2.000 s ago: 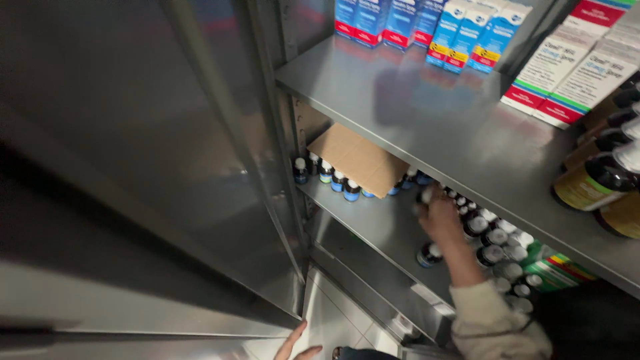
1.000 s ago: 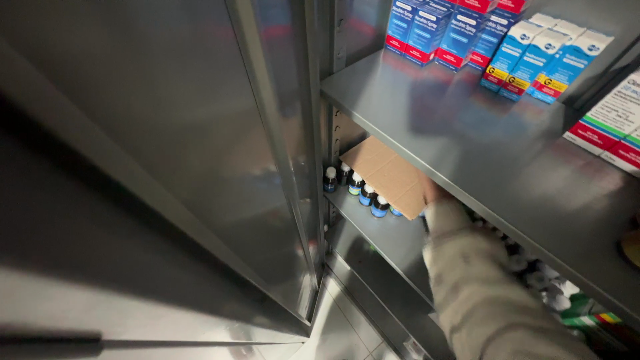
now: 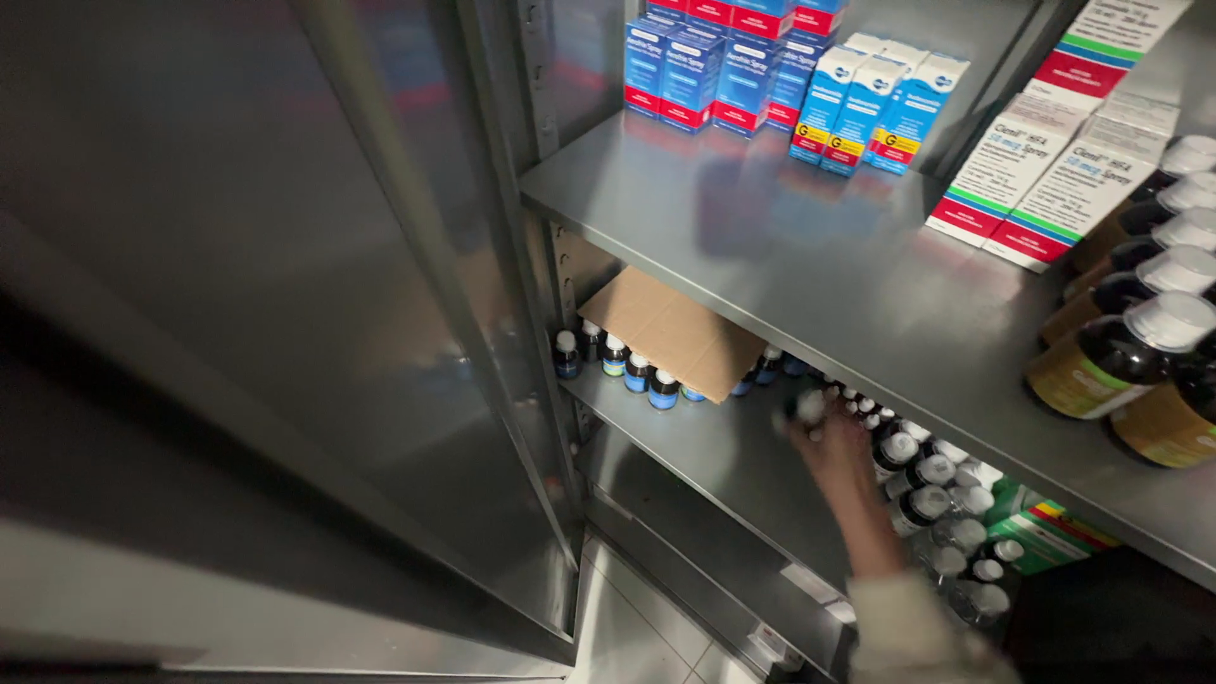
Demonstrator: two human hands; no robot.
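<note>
My right hand (image 3: 836,446), in a light sleeve, reaches over the lower metal shelf (image 3: 703,456). Its fingers are closed around a small dark bottle with a white cap (image 3: 803,410), blurred by motion. To the left of it, a flat piece of brown cardboard (image 3: 670,328) lies tilted on top of small dark bottles with white caps and blue labels (image 3: 663,389). Just right of the hand stand rows of dark bottles with clear or white caps (image 3: 920,508). My left hand is out of view.
Blue-and-red spray boxes (image 3: 689,76), light blue boxes (image 3: 845,109), white spray boxes (image 3: 1035,180) and large amber bottles (image 3: 1121,356) stand on the upper shelf (image 3: 760,237). A metal cabinet door (image 3: 285,285) fills the left. A green box (image 3: 1045,537) lies low at right.
My right hand was at the cardboard's right edge one second ago and is now farther right, near the bottle rows. The left hand, seen at the bottom two seconds ago, has left the view.
</note>
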